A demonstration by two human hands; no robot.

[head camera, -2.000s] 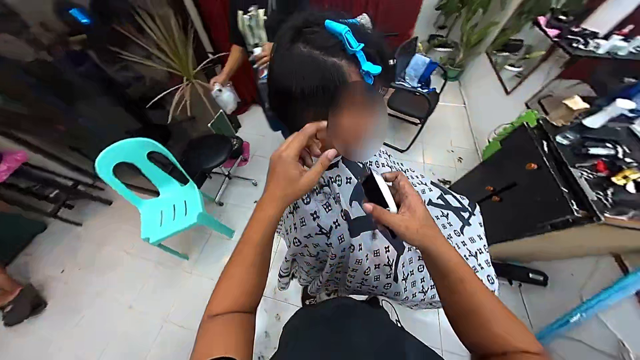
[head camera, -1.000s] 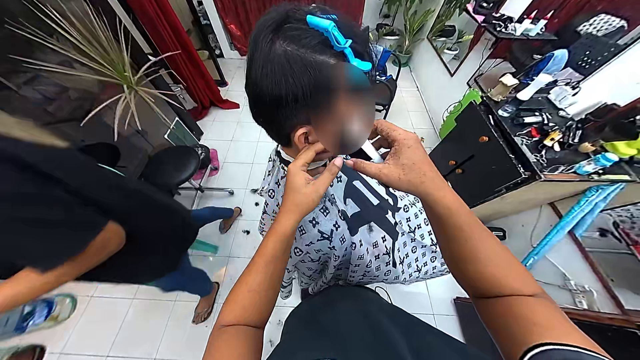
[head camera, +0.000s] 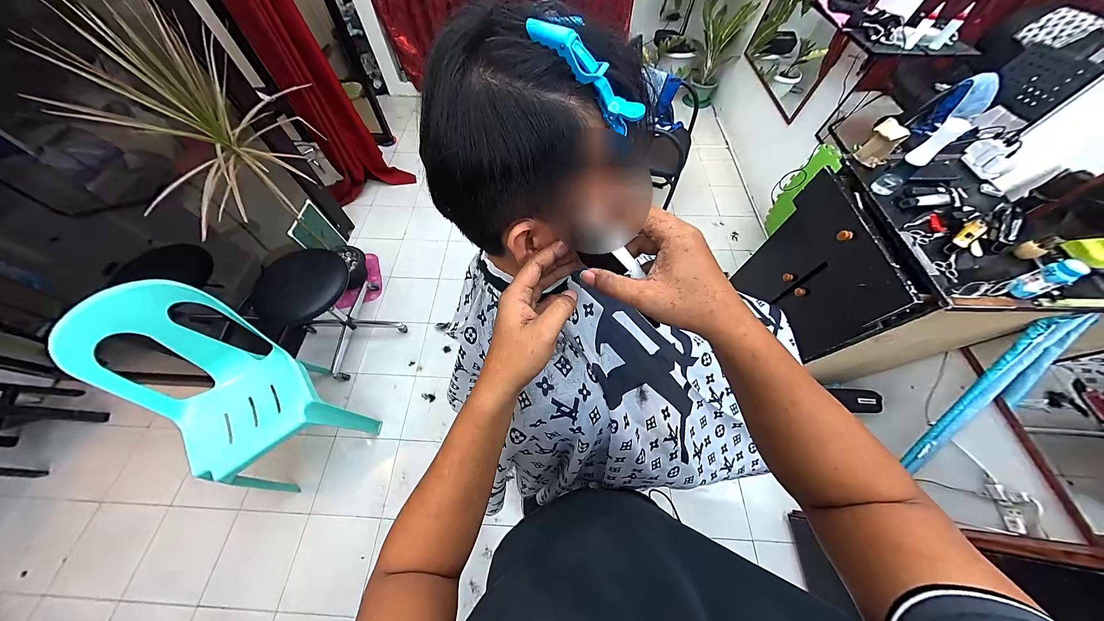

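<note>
A seated person in a white-and-black patterned barber cape (head camera: pixel 638 397) is in front of me, their dark hair (head camera: pixel 492 112) pinned at the front with blue sectioning clips (head camera: pixel 591 73). My left hand (head camera: pixel 530 310) is at the person's neck just below the ear, thumb and fingers apart, with nothing plainly held in it. Close by, under the chin, my right hand (head camera: pixel 673 272) is closed on a white-and-dark device (head camera: pixel 628 259), mostly hidden by my fingers; its kind cannot be told.
A turquoise plastic chair (head camera: pixel 241 414) and a black wheeled stool (head camera: pixel 300 285) stand on the left. At the right, a black cabinet (head camera: pixel 828 259) adjoins a cluttered counter with cables, bottles and tools. Hair clippings lie on the tiles. A blue wrapped roll (head camera: pixel 992 397) leans at the lower right.
My right hand has risen with the device from over the cape to the chin, near my left hand. Another person, at the left a second ago, is out of view.
</note>
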